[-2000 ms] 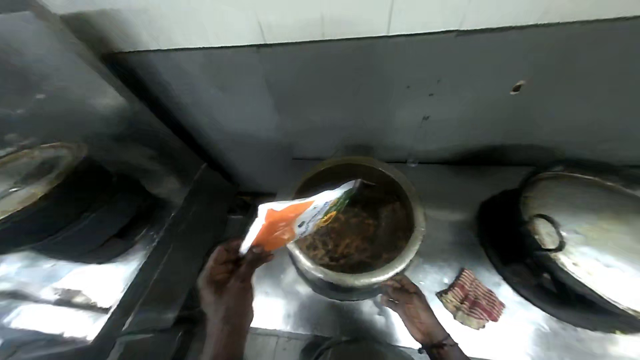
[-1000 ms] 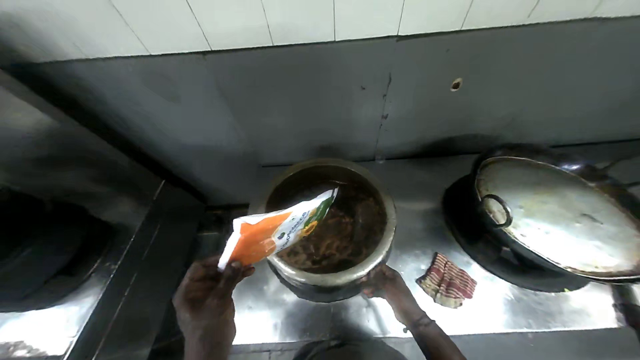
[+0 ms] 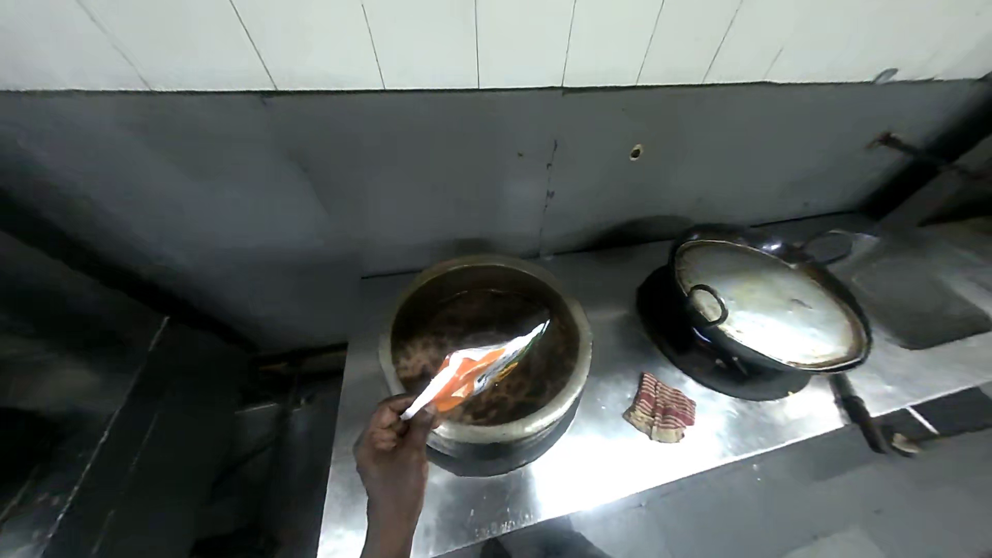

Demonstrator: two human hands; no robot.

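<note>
My left hand (image 3: 397, 449) pinches the lower end of an orange and white plastic packet (image 3: 473, 372), just left of the pot's front rim. The packet slants up to the right over a round metal pot (image 3: 583, 341). Inside the pot is a dark brown liquid with lumpy pieces (image 3: 508, 407) in it. Whether anything comes out of the packet cannot be told. My right hand is out of the frame.
Right of the pot, a folded red and cream striped cloth (image 3: 661, 408) lies on the steel counter (image 3: 465, 519). Beyond it stands a black wok (image 3: 728, 364) with a metal lid (image 3: 775, 306). A grey wall panel (image 3: 434, 163) runs behind.
My right hand, earlier at the pot's front right rim, has left the view. The packet stays in my left hand over the pot. The view has shifted, showing more to the right.
</note>
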